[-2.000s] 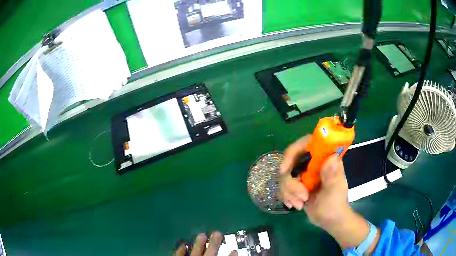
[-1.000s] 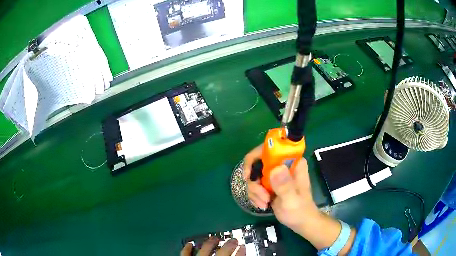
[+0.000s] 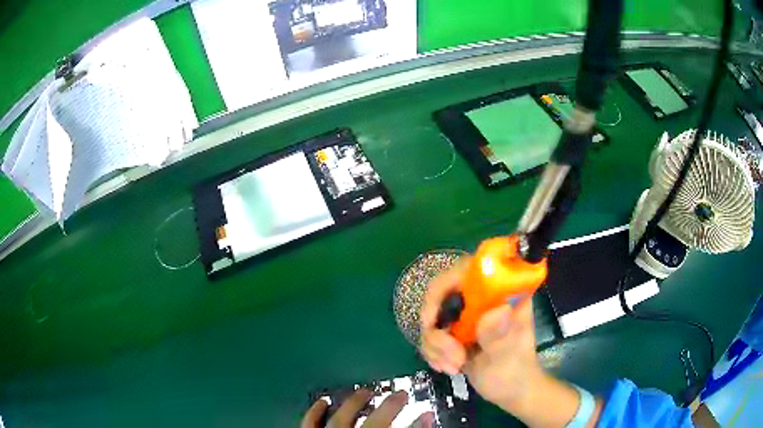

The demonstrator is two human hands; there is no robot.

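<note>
My right hand grips the orange electric screwdriver, which hangs from above and tilts. Its tip is hidden below my hand. The round dish of screws lies just left of and partly behind my right hand. My left hand, cut off by the lower edge, rests with spread fingers on the near tablet assembly. Only the board end of that tablet shows, black with silvery-white parts. I cannot see anything held in my left fingers.
An open tablet lies behind at the left; a second tablet and a third lie further right. A cream fan stands at the right by a black panel. A black cable loops there. Clipped papers hang at the left.
Since the first frame, my right hand and the screwdriver have moved left and down, towards the near tablet. The screwdriver tilts more than one second ago. My left hand stays on the tablet.
</note>
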